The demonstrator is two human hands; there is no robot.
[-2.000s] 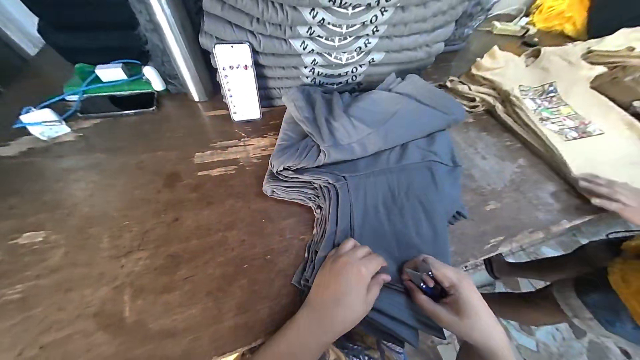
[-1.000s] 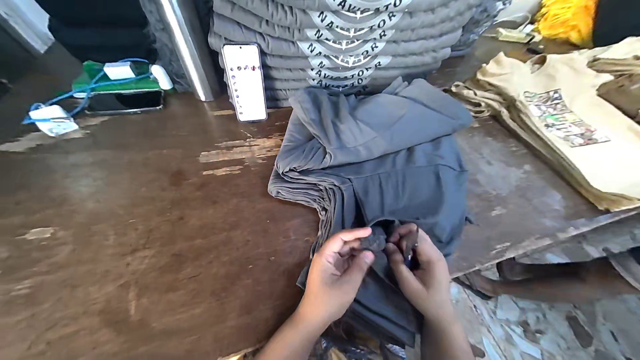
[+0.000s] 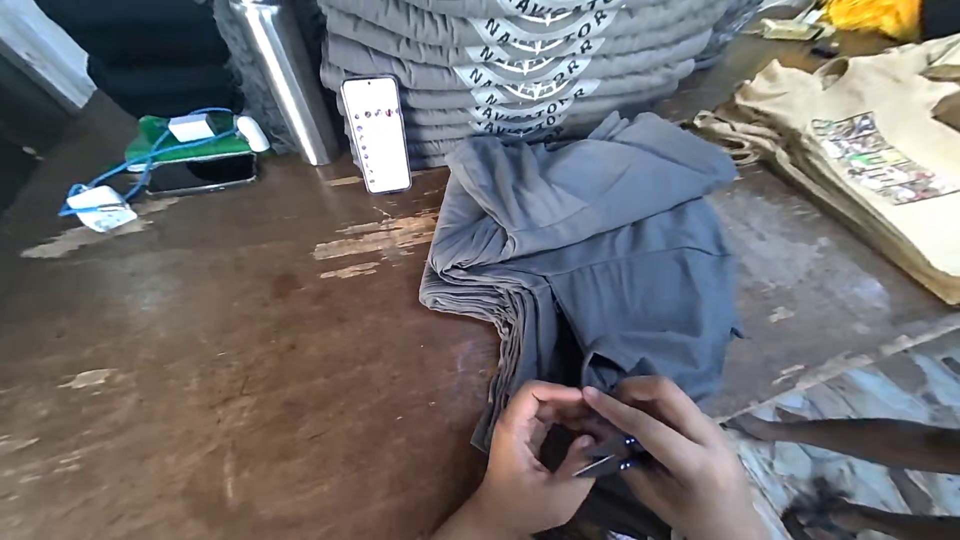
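Observation:
A stack of dark grey garments lies folded on the brown wooden table. At its near end, my left hand pinches the cloth edge of the top garment between thumb and fingers. My right hand meets it there, its fingertips on the same edge. A small metal cutting tool, likely thread snips, is in my right hand, its blade pointing left beneath the fingers. The palm hides most of the tool, and the cloth between the hands is partly covered.
Behind stand a tall pile of grey printed garments, a lit smartphone and a steel cylinder. Another phone with a blue cable lies left. Beige printed shirts lie right. Another person's legs show beyond the table edge.
Two seconds ago my left hand rested on the cloth and my right held the snips apart from it; now both hands are together at the cloth edge. The other person's hand has left the beige shirts.

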